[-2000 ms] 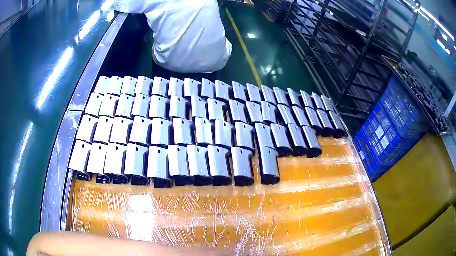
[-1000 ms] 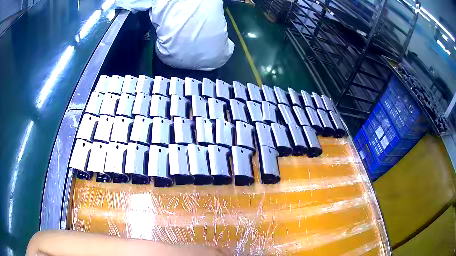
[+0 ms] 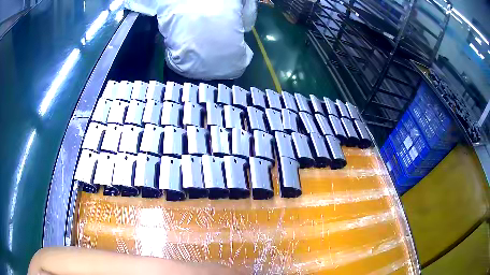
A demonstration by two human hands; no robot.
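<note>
Silver housings with black lower ends [image 3: 170, 174] stand in four close, slanted rows on an orange board [image 3: 344, 215] covered with shiny, wrinkled clear film. The front row is shorter than the rows behind and ends near the board's middle, with a small gap before its last housing [image 3: 289, 176]. A bare forearm lies across the bottom left edge, blurred and cut off by the frame. No fingers show on it. Neither my left hand nor my right hand is visible, and I cannot tell what they hold.
A glossy green conveyor belt [image 3: 32, 107] and its grey side rail [image 3: 67, 156] run along the left. A person in white clothing [image 3: 207, 40] is beyond the rows. At right are a dark rack [image 3: 395, 45], a blue crate [image 3: 416, 137] and a yellow block [image 3: 446, 204].
The person in white has shifted slightly. The housings stand as before, and the forearm at the bottom edge has hardly moved.
</note>
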